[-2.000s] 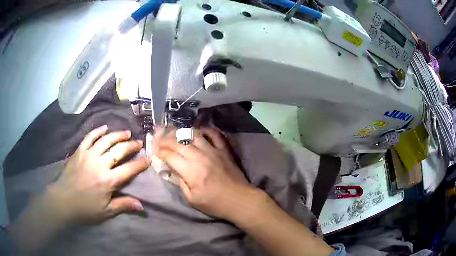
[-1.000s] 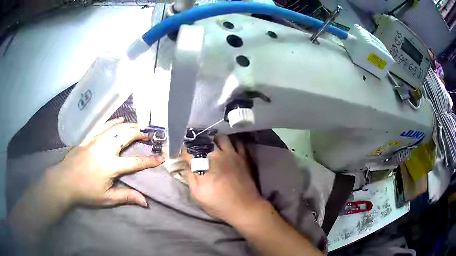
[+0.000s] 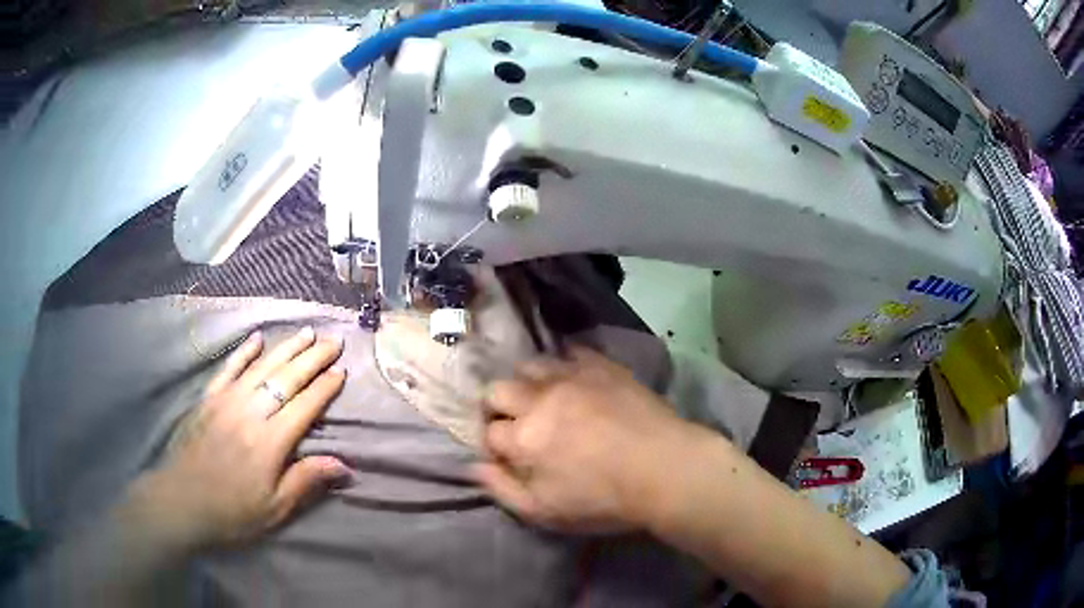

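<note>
The grey-brown garment panel lies under the machine head, with the dark ribbed panel behind it, their edges meeting in a seam line. A cream piece lies just right of the presser foot. My left hand lies flat on the garment panel, left of and below the foot, fingers spread. My right hand is right of the foot, fingers curled on bunched cloth; motion blur softens the cloth edge there. A loose thread curves over the cloth above my left hand.
The white sewing machine spans the upper middle, with a blue tube on top. A clear guard hangs left of its head. Red snips, a yellow piece and a striped bundle are at the right.
My right hand has moved right and down from beside the foot and now pinches cloth. My left hand has moved down, away from the foot. The seam and cream piece now show more.
</note>
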